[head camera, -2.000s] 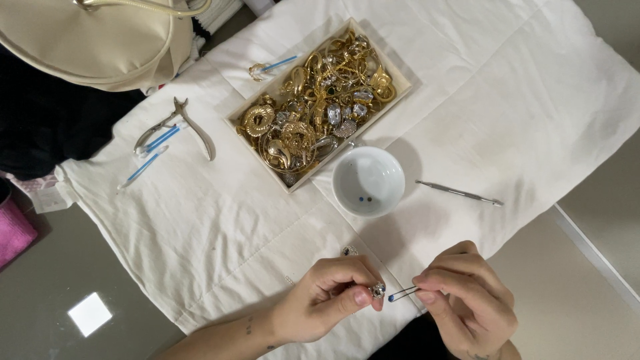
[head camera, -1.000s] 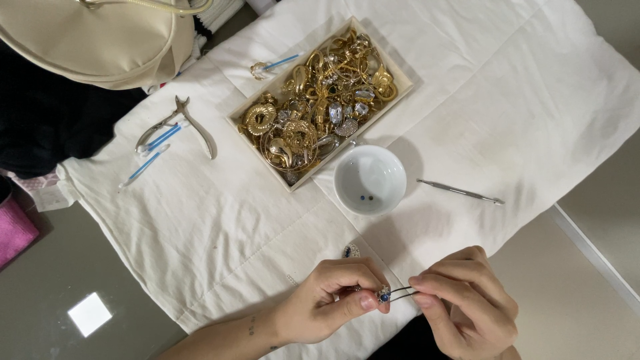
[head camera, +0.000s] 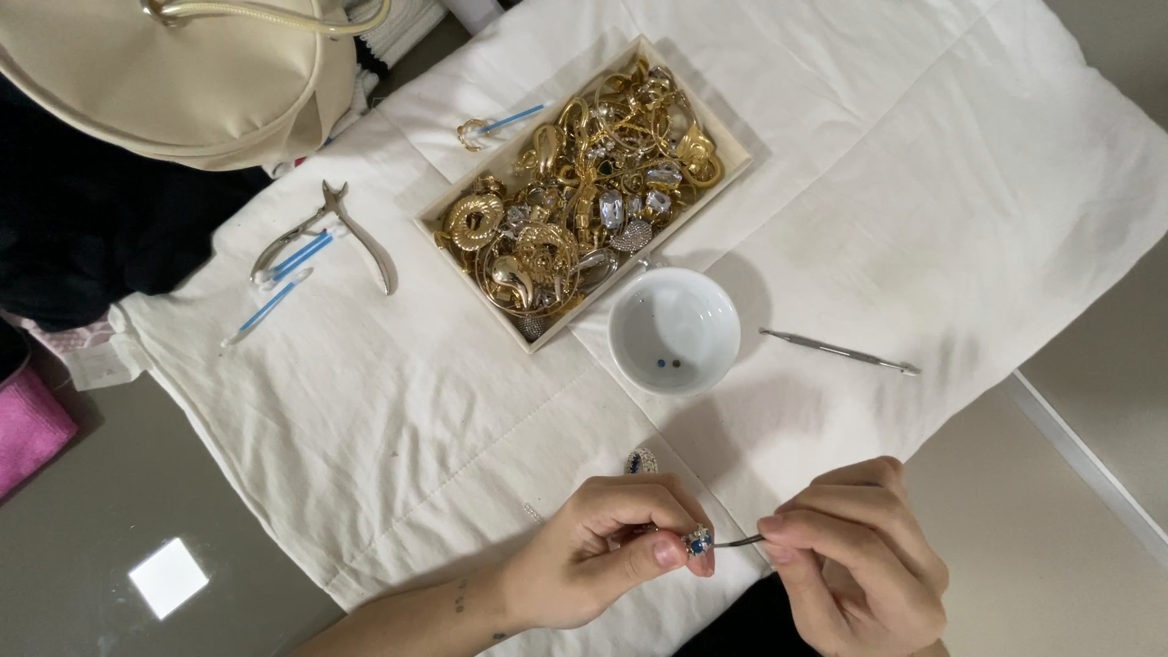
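Note:
Between the thumb and fingers of my left hand [head camera: 607, 547] is a small silver-coloured jewelry piece with blue stones [head camera: 699, 542]. My right hand [head camera: 858, 552] grips dark metal tweezers [head camera: 741, 541], whose tips reach the piece's edge; whether a stone is between them cannot be told. Just above my left hand, an oval piece with clear and blue stones [head camera: 641, 461] lies partly hidden on the white cloth. A white bowl [head camera: 675, 301] farther up holds two tiny round stones [head camera: 668, 363] and a few specks.
A cream tray [head camera: 532, 347] full of gold and silver jewelry stands behind the bowl. Right of it lies a double-ended metal tool [head camera: 839, 351]. Cuticle nippers [head camera: 370, 246] and blue-stemmed swabs [head camera: 274, 306] lie at left; another swab [head camera: 511, 119] and a gold ring [head camera: 470, 135] are behind the tray. A beige bag [head camera: 182, 82] fills the upper left.
The tweezers were short of the piece two seconds ago, with something blue at their tips; now the tips are at the piece. Their two arms now look closer together. My left hand has barely moved.

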